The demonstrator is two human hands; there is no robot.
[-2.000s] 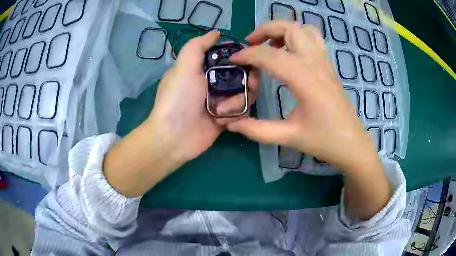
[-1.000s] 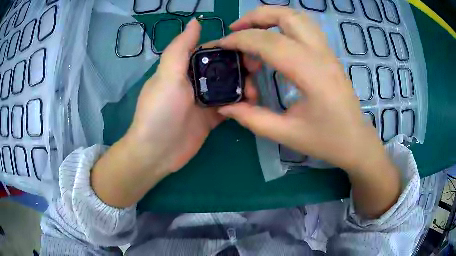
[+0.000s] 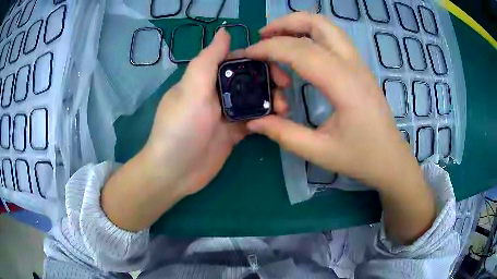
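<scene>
A black smartwatch case lies open side up in my left hand, with a dark recess, a round central part and small pale spots. A thin frame ring sits around the case's rim; only its edge shows. My left hand's thumb and fingers hold the case from the left and below. My right hand has its index finger at the case's top edge and its thumb at the bottom right edge, touching or very near it.
A right ring sheet with rows of rings lies beside my right hand. A left ring sheet lies at far left. Loose rings, one of them a frame ring, lie beyond my left hand. Green mat lies beneath, with yellow tape at upper right.
The silvery-edged ring, two seconds ago held low over the case, now sits around its rim. Since one second ago, case and hands have shifted slightly right and down in view.
</scene>
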